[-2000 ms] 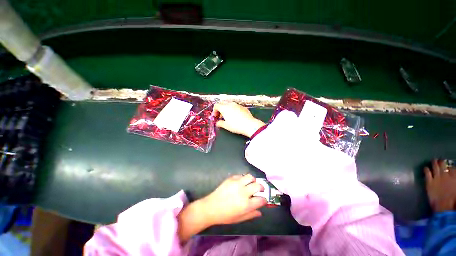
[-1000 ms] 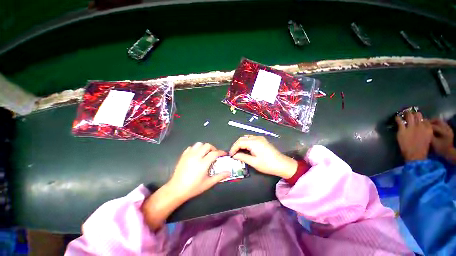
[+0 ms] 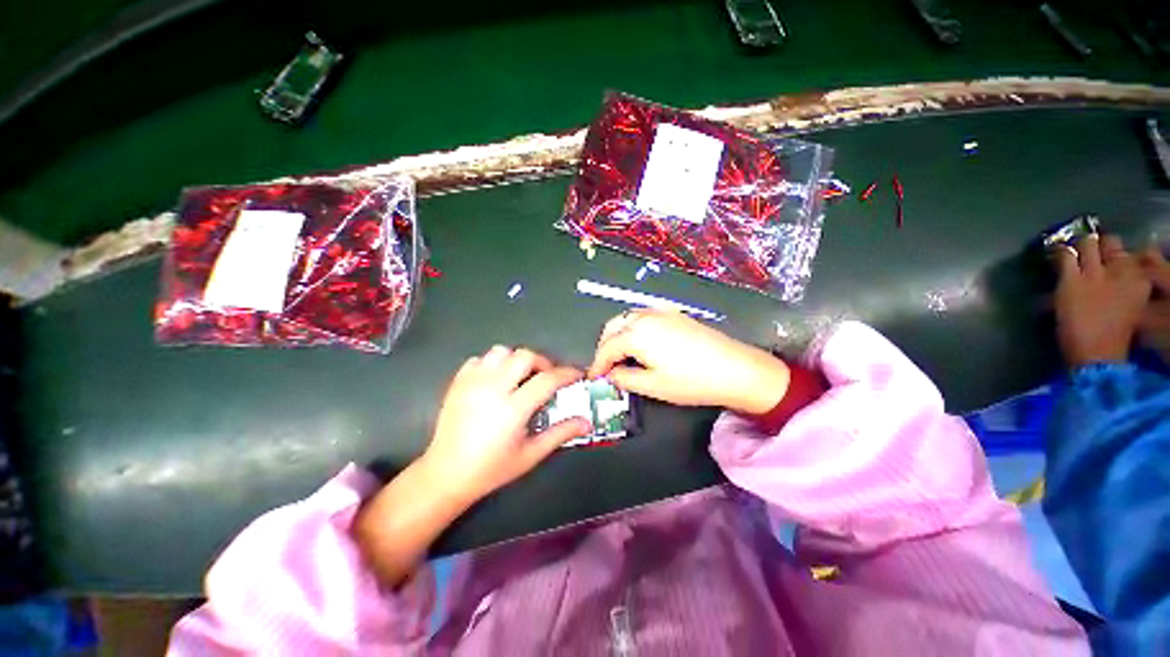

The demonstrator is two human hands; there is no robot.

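Note:
A phone unit (image 3: 603, 413), a dark frame with green board and silver patches, lies on the dark green mat in front of me. My left hand (image 3: 494, 417) grips its left end, thumb along the near edge and fingers at the far edge. My right hand (image 3: 680, 362) is at its far edge, fingertips closed together there; whether a small part is between them is hidden. White tweezers (image 3: 649, 300) lie on the mat just beyond my right hand. Two clear bags of red parts, a left bag (image 3: 353, 276) and a right bag (image 3: 751, 205), lie farther back, each with a white label.
Loose red slivers (image 3: 898, 202) lie right of the right bag, small pale scraps (image 3: 516, 291) between the bags. Waiting handsets (image 3: 300, 80) sit on the green belt behind the worn pale edge strip (image 3: 500, 157). At right, a blue-sleeved person's hands (image 3: 1101, 295) hold another handset.
My right hand has come back from the left bag to the phone unit, uncovering the tweezers. My left hand stays on the unit. The view has shifted; handsets on the belt appear farther left.

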